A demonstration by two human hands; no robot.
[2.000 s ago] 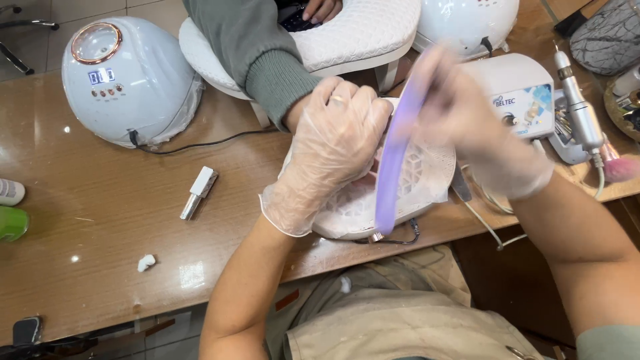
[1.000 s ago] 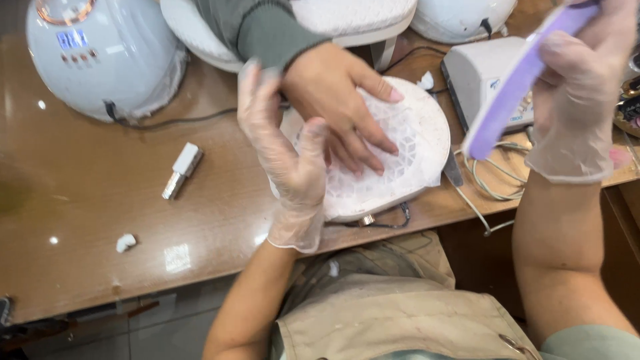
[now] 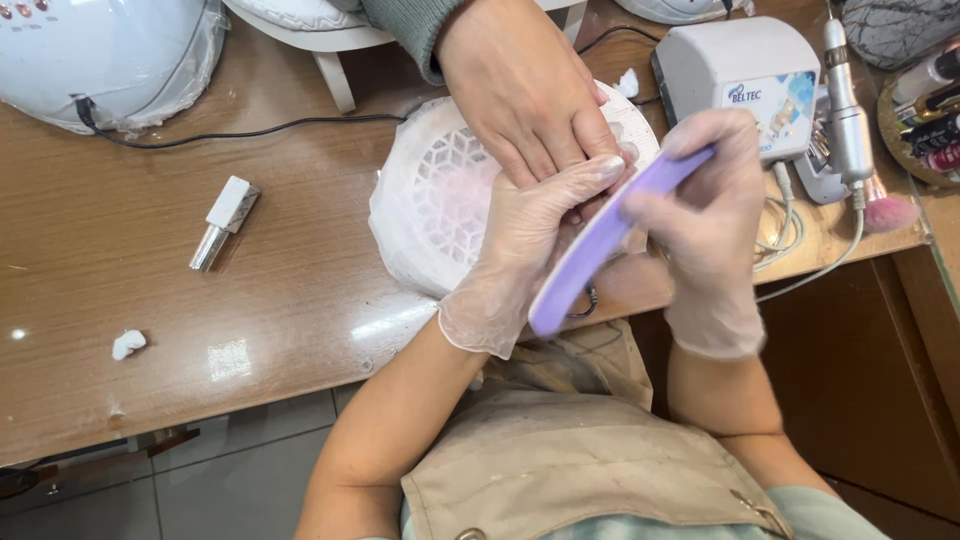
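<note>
My left hand [image 3: 529, 221], in a clear glove, holds fingers of another person's hand [image 3: 525, 90], its thumb on top near the fingertips. That hand reaches from a grey-green sleeve [image 3: 409, 26] over a round white nail dust collector [image 3: 420, 217] with a patterned grille and a thin white cover. My right hand [image 3: 705, 195], also gloved and slightly blurred, grips a curved purple nail file [image 3: 592, 247] by its upper part. The file slants down to the left, close beside the held fingertips; whether it touches a nail, I cannot tell.
A white nail lamp [image 3: 112, 60] stands at the upper left, its black cord crossing the wooden table [image 3: 300, 195]. A polish bottle [image 3: 225, 223] and cotton [image 3: 129, 344] lie at left. At right are a Beltec drill unit [image 3: 739, 82], its handpiece [image 3: 847, 112], a pink brush [image 3: 891, 215] and a bottle basket [image 3: 900, 150].
A second ago my left hand was raised beside the other person's hand with fingers apart; now it holds that person's fingers. My right hand has brought the file from the upper right down to them.
</note>
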